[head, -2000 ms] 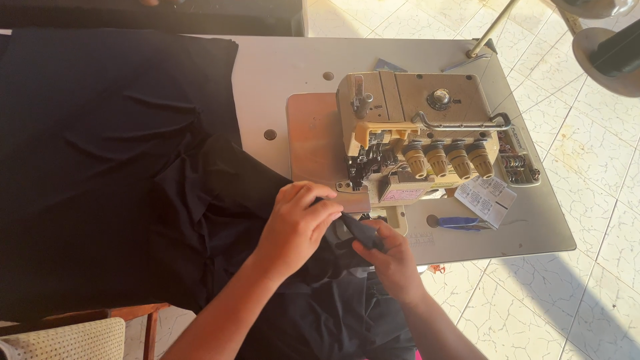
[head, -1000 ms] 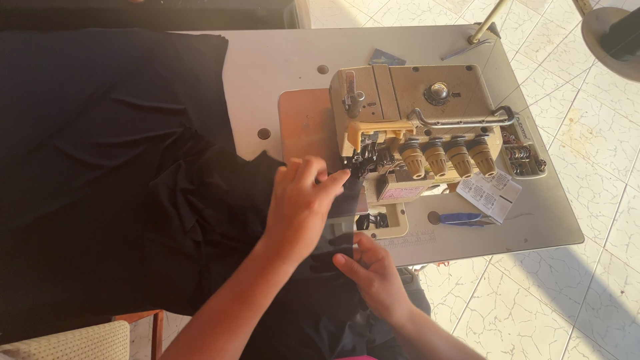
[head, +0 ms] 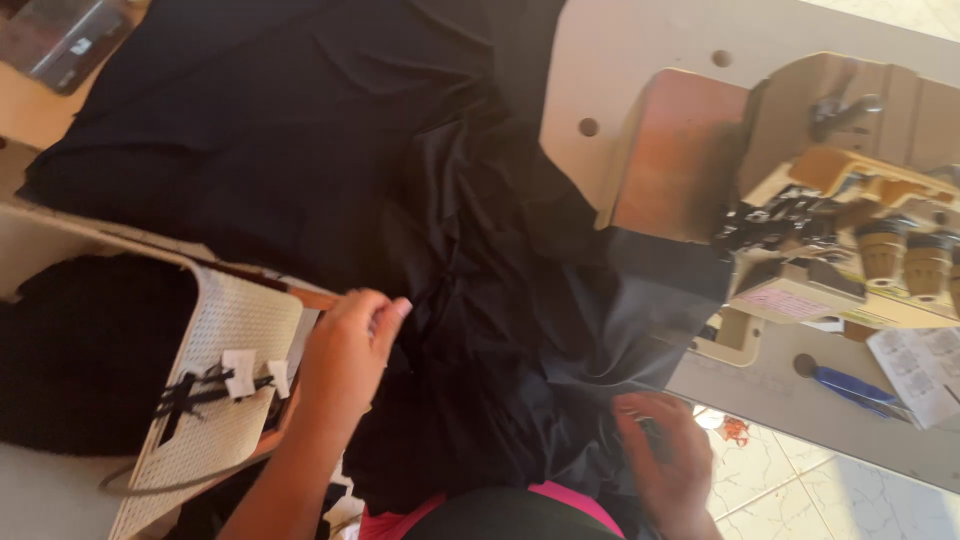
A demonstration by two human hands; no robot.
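Note:
Black fabric (head: 300,150) spreads over the table and runs down toward my lap, its right edge lying at the overlock sewing machine (head: 847,195). My left hand (head: 352,337) is above the fabric's lower left edge, fingers curled together; whether they pinch anything is unclear. My right hand (head: 667,450) hovers over or rests on the fabric at the table's front edge, its thumb and fingers apart and nothing seen between them. Part of the fabric near the needle area is hidden behind the machine's parts.
A woven plastic basket (head: 232,337) at the left carries black ties with white tags, with black cloth (head: 90,352) beside it. A blue-handled tool (head: 855,386) and a printed paper (head: 915,367) lie right of the machine. A dark translucent box (head: 67,45) stands at the upper left.
Both hands have come away from the machine's needle area, the left one toward the basket, the right one to the table's front edge. The view has swung left and closer.

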